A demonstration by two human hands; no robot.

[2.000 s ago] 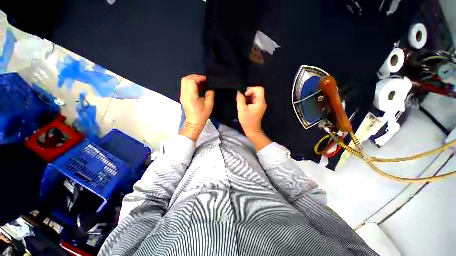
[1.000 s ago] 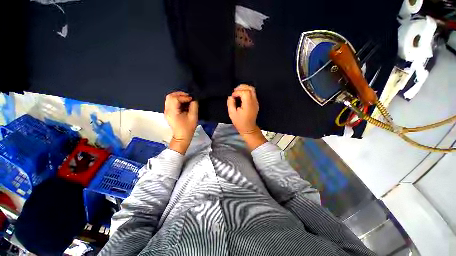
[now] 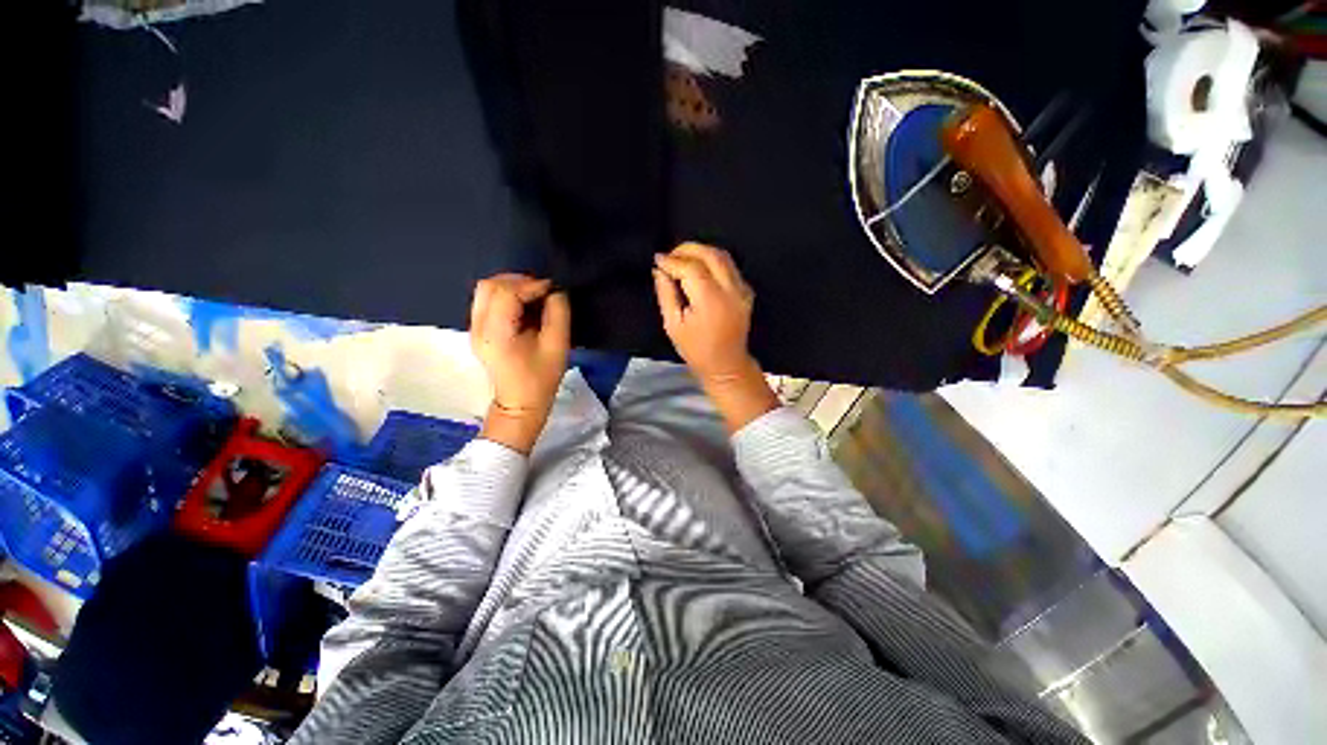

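A narrow black garment piece (image 3: 590, 160) runs from the top of the view down to its near end at the front of the dark table cover (image 3: 335, 175). My left hand (image 3: 520, 338) pinches the left corner of the near end between thumb and fingers. My right hand (image 3: 707, 309) is at the right corner, thumb and fingers close together on the edge. Black on black hides how much cloth each hand holds. The steam iron (image 3: 946, 182) with blue top and orange-brown handle rests to the right, not touched.
Yellow-tan hoses (image 3: 1208, 357) run right from the iron. Red and yellow loops (image 3: 1026, 317) lie beside it. A white tape roll (image 3: 1202, 93) is at the right edge. A torn white patch (image 3: 709, 42) shows beyond my hands. Blue crates (image 3: 342, 521) and a red crate (image 3: 248, 488) stand at lower left.
The view has shifted, so the table's front edge lies lower and flatter. My hands stay at the garment's near end; my right thumb and fingers look slightly straighter than a second ago.
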